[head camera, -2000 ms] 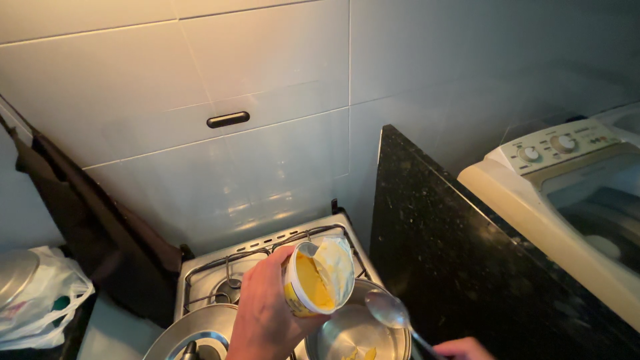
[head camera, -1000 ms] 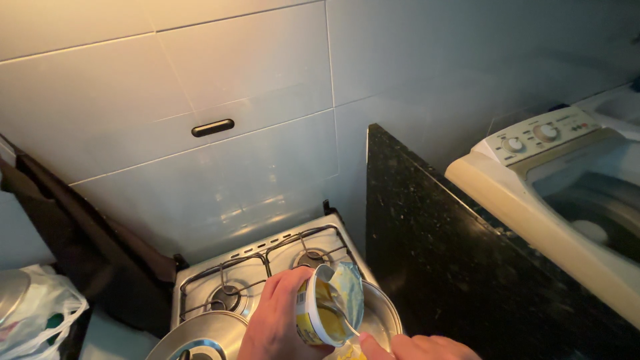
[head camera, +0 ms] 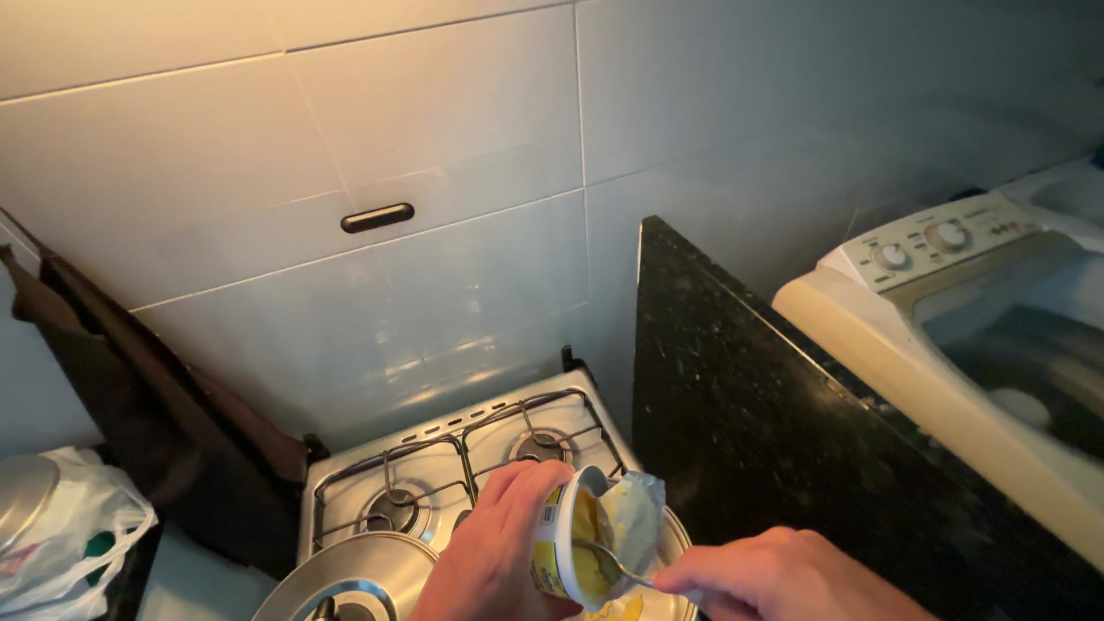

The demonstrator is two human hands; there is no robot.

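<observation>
My left hand [head camera: 509, 543] grips a plastic tub [head camera: 561, 548] of yellow spread, tilted with its mouth toward the right. A peeled foil seal [head camera: 636, 517] hangs from the tub's rim. My right hand [head camera: 776, 573] holds a metal spoon [head camera: 634, 578], its bowl inside the tub against the yellow spread. Beneath them is a metal pan [head camera: 677, 530] on the stove, with yellow pieces [head camera: 628, 608] in it; the tub and hands hide much of it.
The gas stove [head camera: 448, 431] has metal grates, and a round metal lid [head camera: 362, 561] lies front left. A black stone panel [head camera: 742, 388] separates it from a washing machine [head camera: 828, 302]. Dark cloth [head camera: 147, 405] hangs at left, above a white plastic bag [head camera: 78, 552].
The spoon, outside the tub two seconds ago, is now inside it. My right hand has moved left and up toward the tub, which has turned more onto its side.
</observation>
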